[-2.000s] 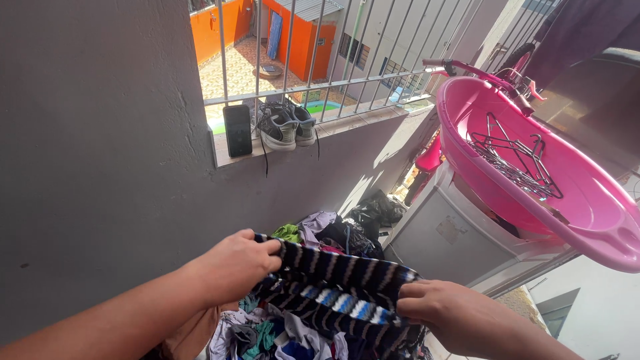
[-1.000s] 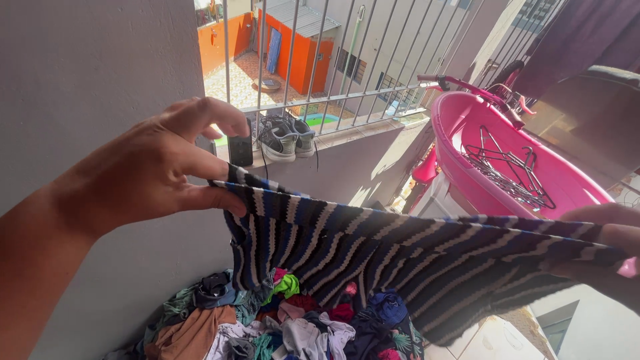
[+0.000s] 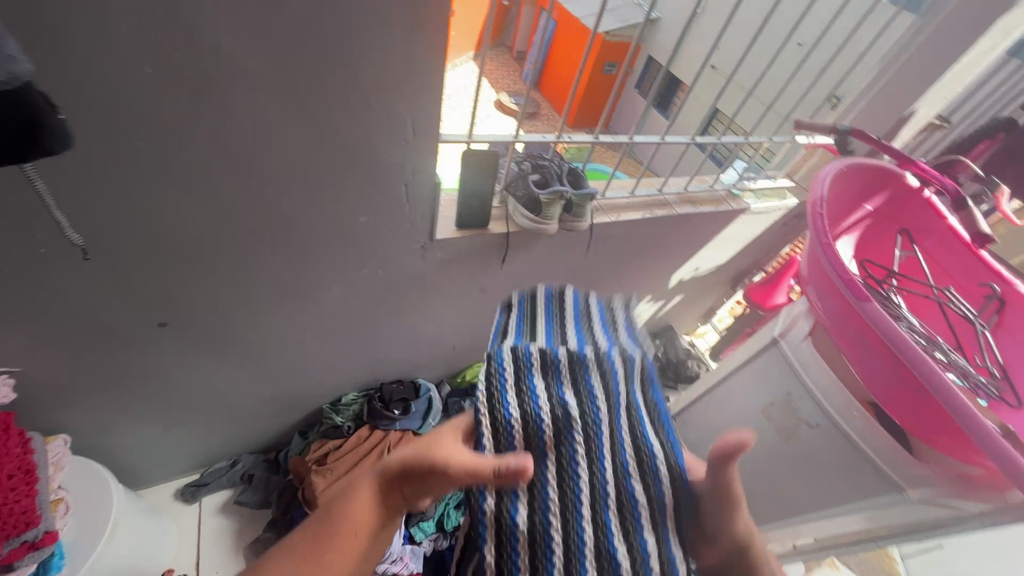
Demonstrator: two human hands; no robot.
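A knitted cloth with blue, black and white stripes [image 3: 572, 432] hangs folded between my two hands, above a heap of clothes. My left hand [image 3: 456, 468] grips its left edge, with the thumb lying over the front. At the right edge is my right hand [image 3: 728, 504], its thumb raised off the fabric and its fingers partly hidden behind the cloth. The pile of clothes [image 3: 352, 456] lies on the floor by the wall, partly hidden by my left arm and the cloth.
A phone [image 3: 476, 190] and a pair of sneakers [image 3: 548, 192] stand on the barred window's sill. To the right, a pink plastic tub [image 3: 848, 240] holds wire hangers [image 3: 944, 312] above a white appliance [image 3: 792, 416]. At lower left is a white round container [image 3: 112, 520] beside red crocheted fabric [image 3: 20, 488].
The striped cloth, stretched wide between my hands a second ago, is now folded narrower and hangs lengthwise. My hands have come closer together and lower.
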